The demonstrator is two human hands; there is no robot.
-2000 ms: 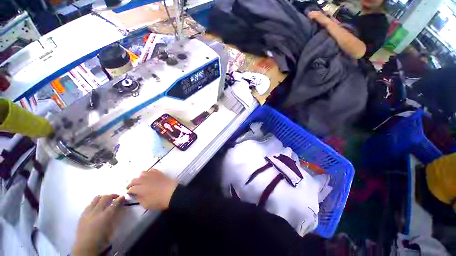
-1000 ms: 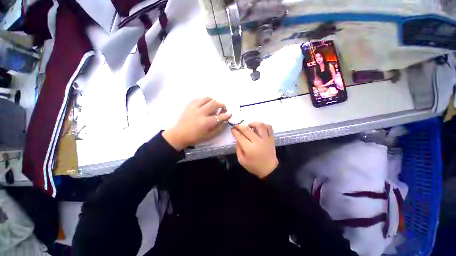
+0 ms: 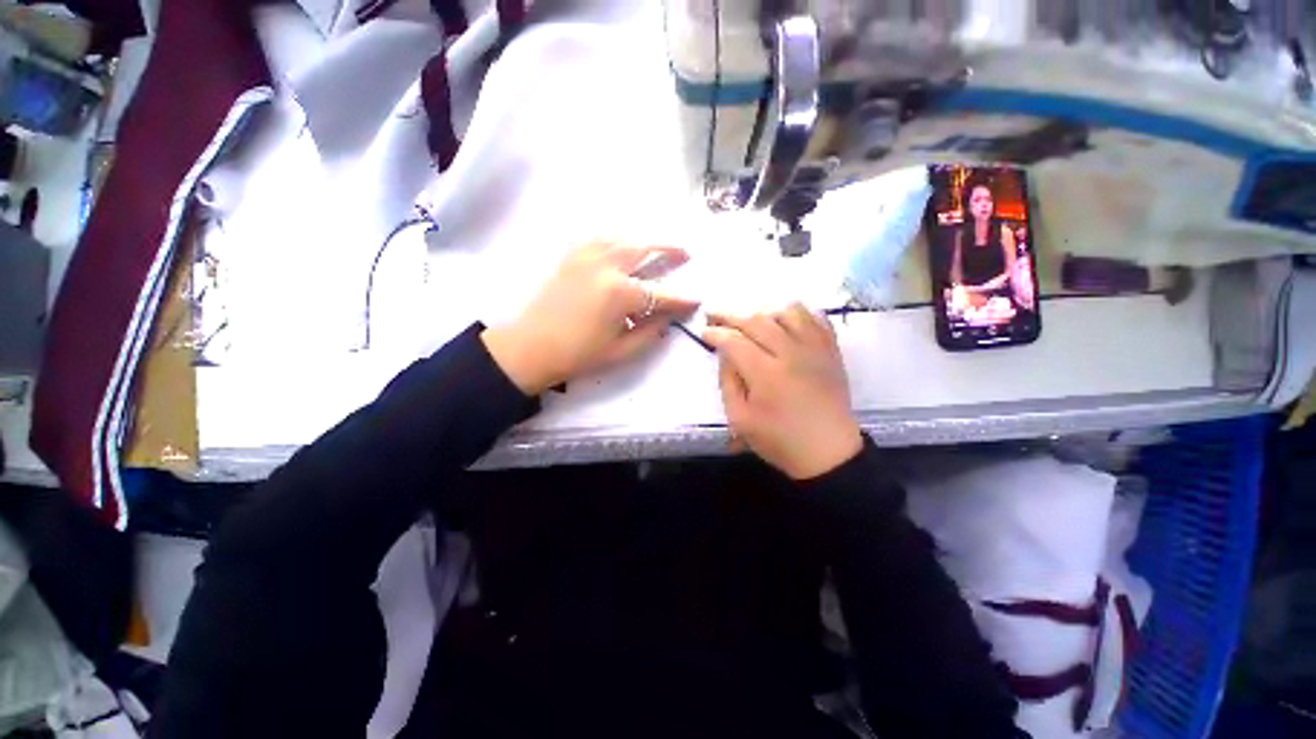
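Note:
My left hand [image 3: 585,315], with a ring on one finger, and my right hand [image 3: 787,383] are close together over the white table front. A small dark narrow piece [image 3: 693,335] runs between their fingertips, pinched from both sides. What else the fingers hold is washed out by glare. The sewing machine's needle area [image 3: 787,231] is just behind my hands. A white panel [image 3: 512,137] with maroon strips lies behind and left of my left hand.
A phone [image 3: 984,257] with a lit screen lies right of the needle, beside a dark maroon-handled tool [image 3: 1104,276]. A striped maroon piece [image 3: 145,267] lies at left over brown card [image 3: 166,412]. A blue basket [image 3: 1191,578] and white-and-maroon pieces [image 3: 1010,556] are below right.
The view has swung from the machine and basket down to my hands at the table. Both hands stay close together, and the dark piece shows more clearly between them.

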